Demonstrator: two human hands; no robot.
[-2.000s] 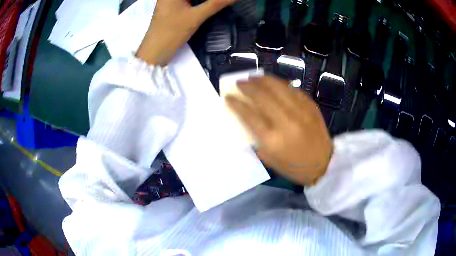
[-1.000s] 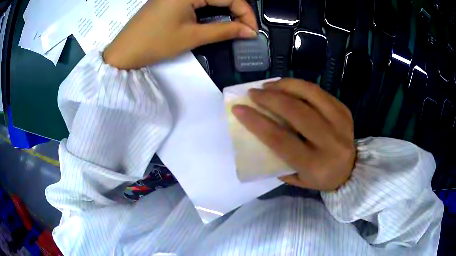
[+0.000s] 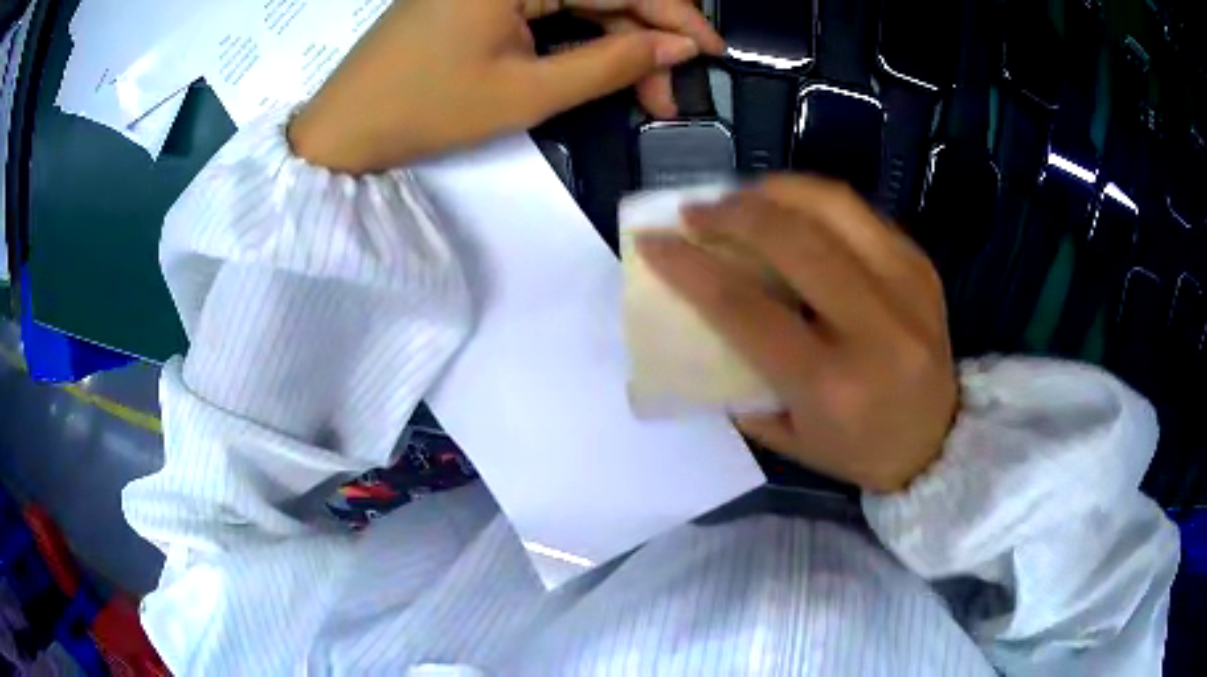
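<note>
A watch with a grey, lettered film on its face (image 3: 686,148) lies on the bench near the top centre. My right hand (image 3: 834,324) is blurred and closed on a cream and white card (image 3: 682,324), whose top edge overlaps the lower edge of that watch. My left hand (image 3: 483,73) is just above the same watch, with thumb and fingertips close together by its strap. I cannot tell whether they hold anything. A long white paper strip (image 3: 530,357) runs from beneath my left wrist down to my smock and passes behind the card.
Rows of black watches (image 3: 841,119) with shiny rims fill the bench to the right. Printed white sheets (image 3: 159,53) lie at the far left on the green mat (image 3: 106,238). A blue bin (image 3: 66,347) and grey floor with a yellow line are beyond the left edge.
Since one second ago, the card in my right hand has moved up to the grey-faced watch. My left fingertips have moved slightly up and right, off its top edge. The view has shifted slightly.
</note>
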